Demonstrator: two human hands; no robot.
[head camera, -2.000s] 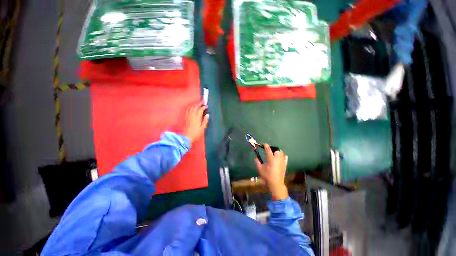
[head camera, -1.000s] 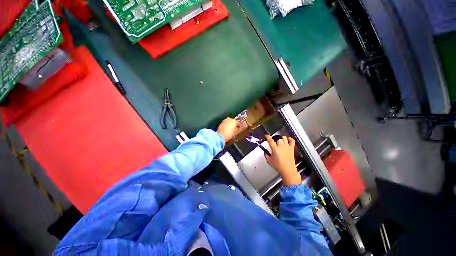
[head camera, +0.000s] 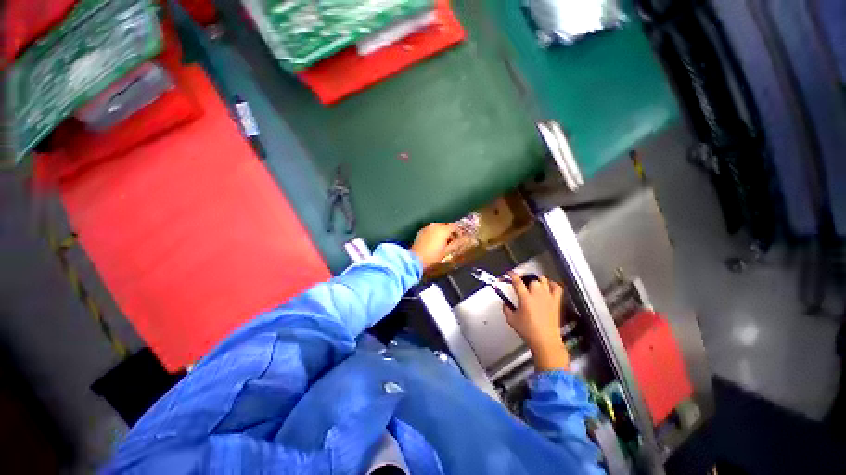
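My right hand holds small side cutters with dark handles, their silvery jaws pointing up and left, over the gap past the belt end. My left hand is at a shallow brown box below the belt's near edge. Its fingertips are at a bunch of small silvery pieces; whether they grip any cannot be told. A second pair of dark cutters lies on the green surface, left of my left hand.
A red mat lies at left, with a circuit board at its far end. Another board sits on red foam on the belt. A marker pen lies between. Metal rails flank the gap; a whitish bag lies far right.
The view has turned and shifted. Since the oldest frame, my left hand has moved from the pen at the mat's edge to the brown box. My right hand has kept the cutters and moved over the gap.
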